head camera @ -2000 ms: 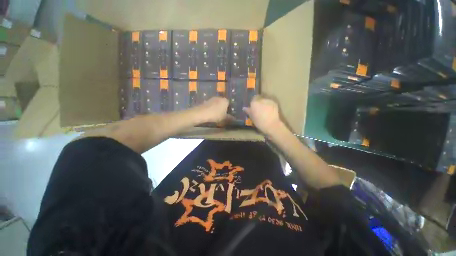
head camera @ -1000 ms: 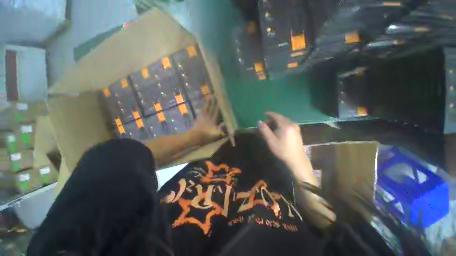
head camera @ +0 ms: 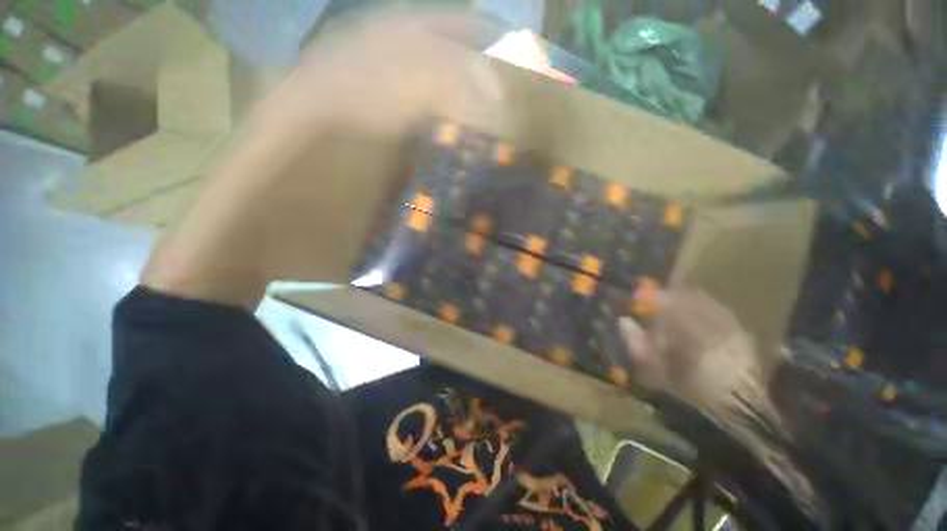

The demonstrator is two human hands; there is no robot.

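The shipping carton [head camera: 343, 223] stands open in front of me with its flaps up. Two rows of dark product boxes [head camera: 498, 223] with orange corners lie in it, blurred, with a bright glare at their left end. My left hand [head camera: 436, 78] is over the carton's far left side, strongly blurred; whether it holds anything cannot be told. My right hand [head camera: 691, 337] is at the right end of the product boxes, thumb apart from the fingers, touching or just over them; a grip cannot be made out.
More dark product boxes [head camera: 867, 301] stand to the right of the carton. Green plastic [head camera: 659, 62] lies behind it. An empty open carton [head camera: 192, 93] is on the floor at left, with stacked cartons [head camera: 36, 52] beyond. A pale-rimmed object [head camera: 649, 482] is at the bottom.
The view has turned, and the carton now appears larger and more central. My left hand has moved to the carton's far left side. My right hand has moved from beside the carton onto its right end.
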